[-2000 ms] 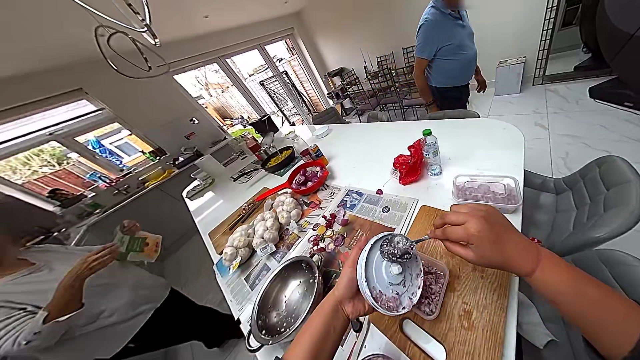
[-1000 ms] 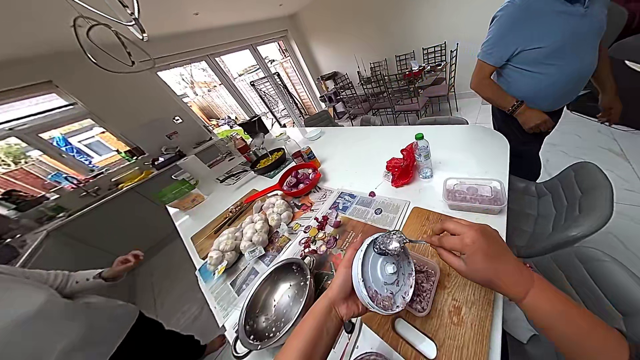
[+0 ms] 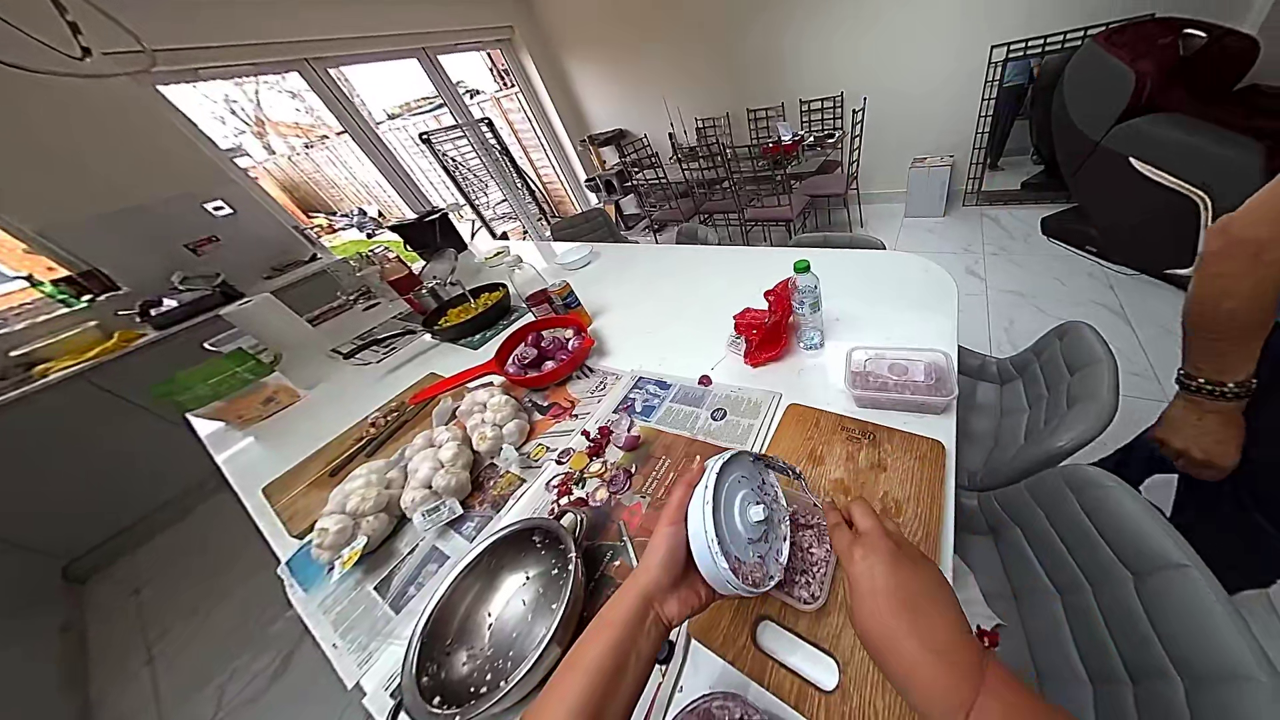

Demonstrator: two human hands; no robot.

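Observation:
My left hand (image 3: 672,560) grips a round white chopper lid (image 3: 738,520), tilted, with its underside and small central hub facing up and bits of onion stuck to it. My right hand (image 3: 880,570) holds a metal spoon (image 3: 785,467) by its handle, with the bowl end at the lid's upper rim. Just below and behind the lid, a clear plastic tub (image 3: 812,560) of finely chopped red onion rests on a wooden cutting board (image 3: 870,480). A large steel bowl (image 3: 495,610) with onion specks stands left of my left arm.
Garlic bulbs (image 3: 440,470), onion peelings (image 3: 600,465) and newspaper (image 3: 700,408) lie on the left. Behind them is a red colander (image 3: 545,352) of onions. A lidded tub (image 3: 900,380), a water bottle (image 3: 806,305) and a red bag (image 3: 766,325) stand farther back. A person's arm (image 3: 1215,370) is at right, beside grey chairs (image 3: 1090,570).
The spoon has gone from over the middle of the lid to its upper rim, and the lid is tilted differently. The person in blue has come nearer on the right.

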